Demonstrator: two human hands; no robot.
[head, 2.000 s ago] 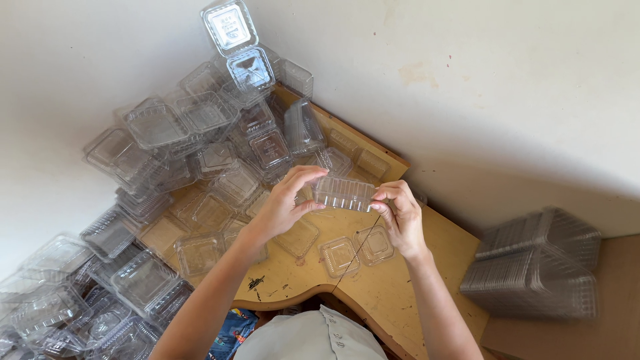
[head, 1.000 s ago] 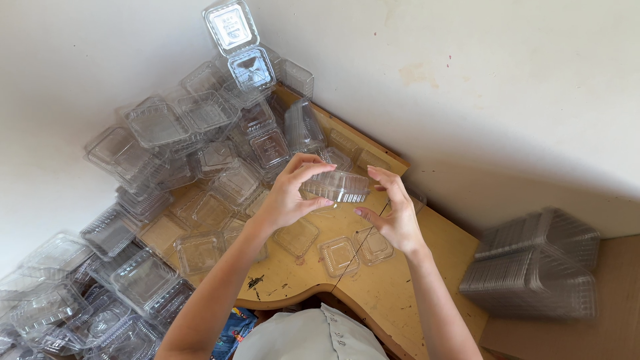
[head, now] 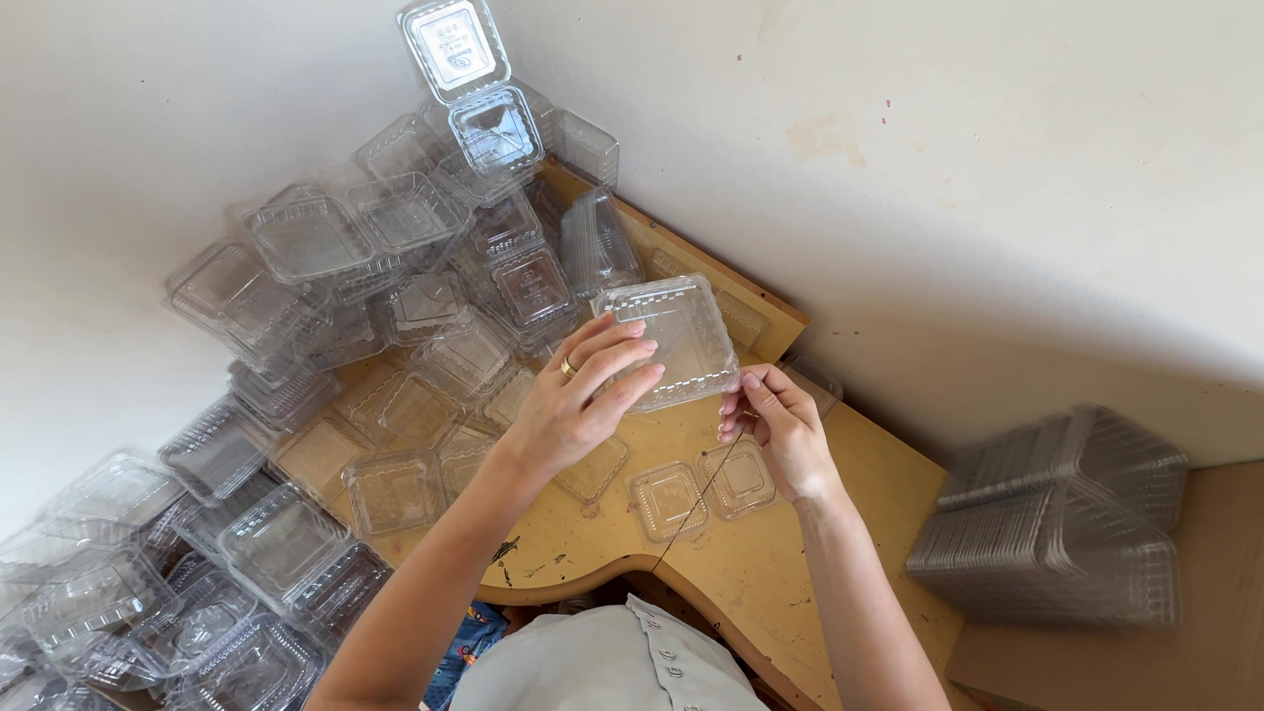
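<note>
A clear plastic clamshell container [head: 681, 341] is held above the yellow wooden table, its broad face turned up toward me. My left hand [head: 583, 390], with a ring on one finger, grips its left side with the fingers spread over the face. At the container's lower right corner, my right hand [head: 775, 415] pinches the edge between thumb and fingers. Beneath my hands, a small open clear container [head: 670, 502] lies flat on the table, its other half beside it near my right wrist.
Many clear containers [head: 311, 237] are heaped at the left and back of the yellow table [head: 780, 573], against the wall. Nested stacks of clear containers [head: 1047, 553] stand at the right by a brown cardboard surface [head: 1126, 662]. The table has a curved front edge near my body.
The held container has turned from side-on to showing its broad face. My left hand has shifted its fingers over that face, and my right hand has come from apart to pinching a corner.
</note>
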